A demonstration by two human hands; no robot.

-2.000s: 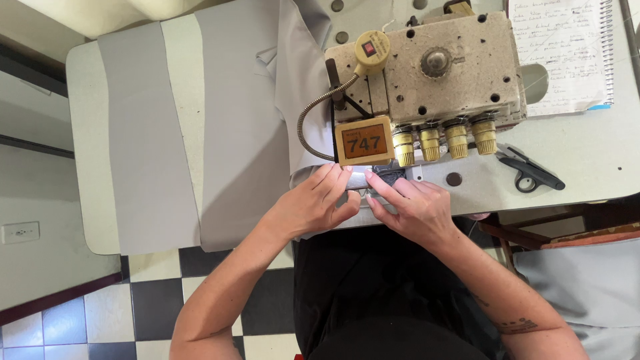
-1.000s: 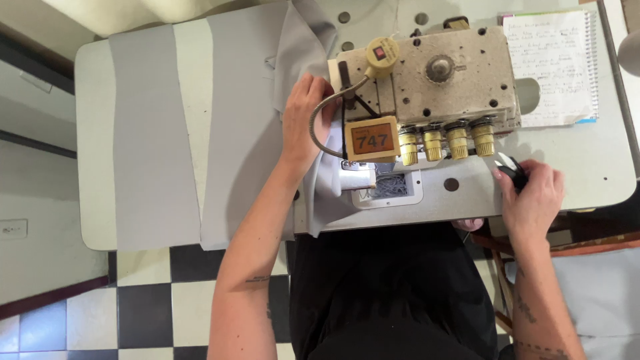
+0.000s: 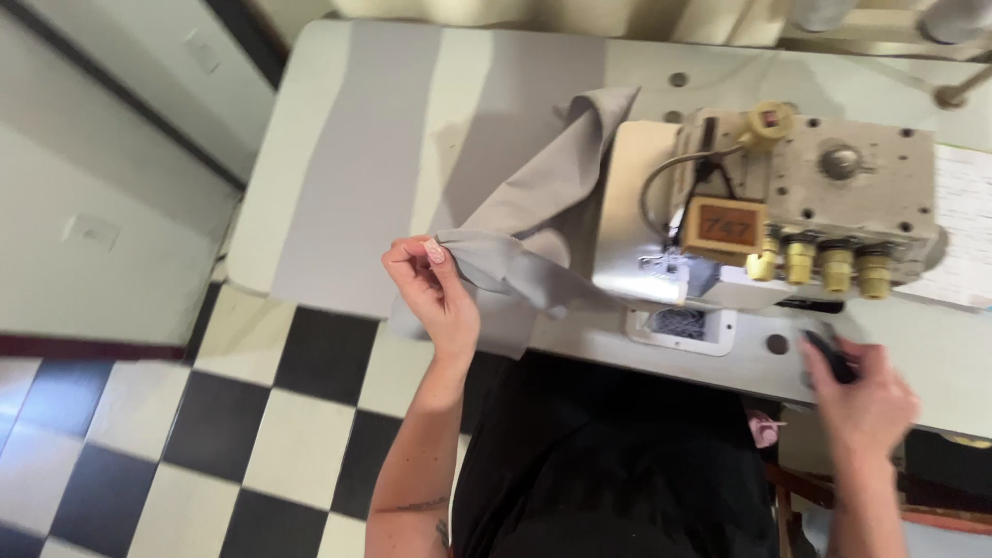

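Between the thumb and fingers of my left hand (image 3: 435, 291) is the edge of a grey fabric piece (image 3: 496, 260), lifted and twisted left of the serger (image 3: 845, 178). The rest of that fabric trails back over the table. My right hand (image 3: 868, 387) grips black-handled thread snips (image 3: 833, 358), blurred, near the table's front edge to the right of the machine. The machine's lamp lights its metal plate (image 3: 639, 225). Below the machine head is an open recess (image 3: 680, 324) with grey thread scraps in it.
Flat grey fabric panels (image 3: 356, 155) lie on the white table (image 3: 310, 93) at the left. A notebook page (image 3: 961, 225) with handwriting lies right of the machine. A curtain (image 3: 573, 17) hangs behind the table. A wooden chair (image 3: 790, 480) stands at the lower right.
My left hand has drawn the fabric away from the machine toward the left front. My right hand, with the snips, has moved toward the machine. The view has shifted left.
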